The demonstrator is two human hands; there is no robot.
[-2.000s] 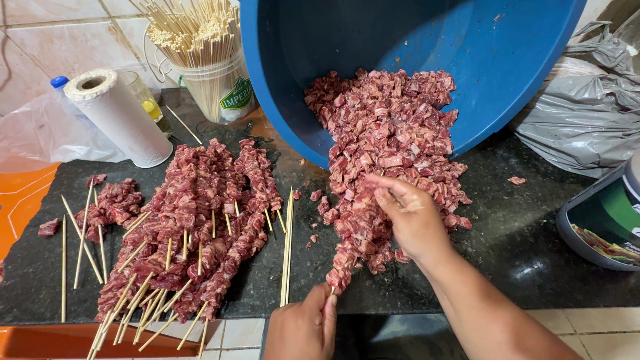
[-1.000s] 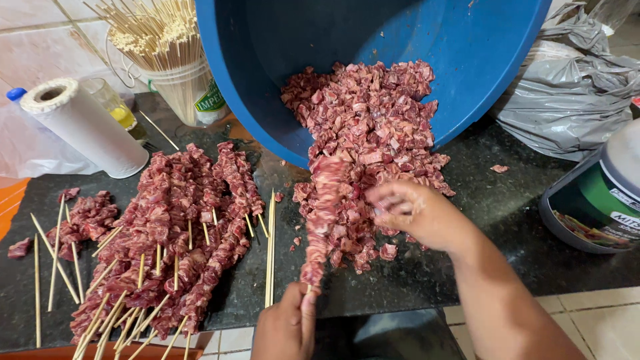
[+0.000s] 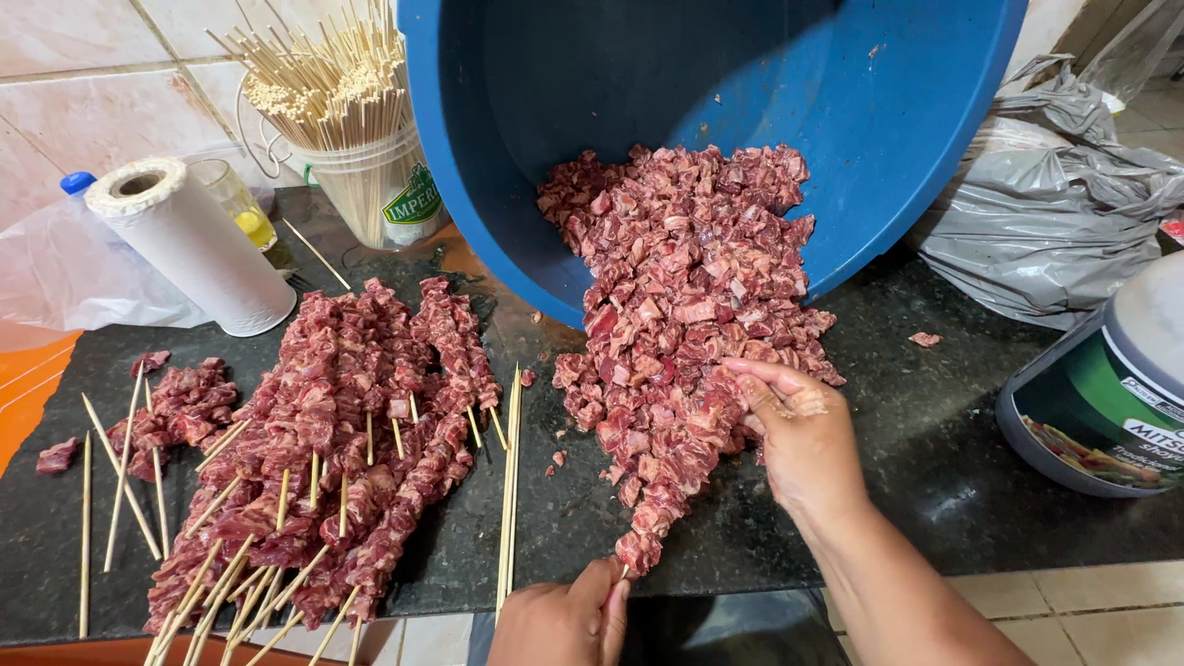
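Observation:
My left hand, at the bottom edge of the view, pinches the lower end of a wooden skewer threaded with cubes of raw meat. The skewer slants up to the right into a heap of raw meat cubes, which spills from a tilted blue plastic basin. My right hand is at the skewer's upper part, thumb and fingers bent against the meat; whether they grip a piece is unclear. A pile of filled skewers lies to the left, and several bare skewers lie between pile and heap.
A bucket of skewers, a white roll and a glass stand at the back left. Loose meat and bare skewers lie at the left. A gray plastic bag and a large labeled container are at the right.
The threaded skewer was raised and blurred one second ago; now it leans into the meat heap. My right hand, apart from it then, is now against its upper part.

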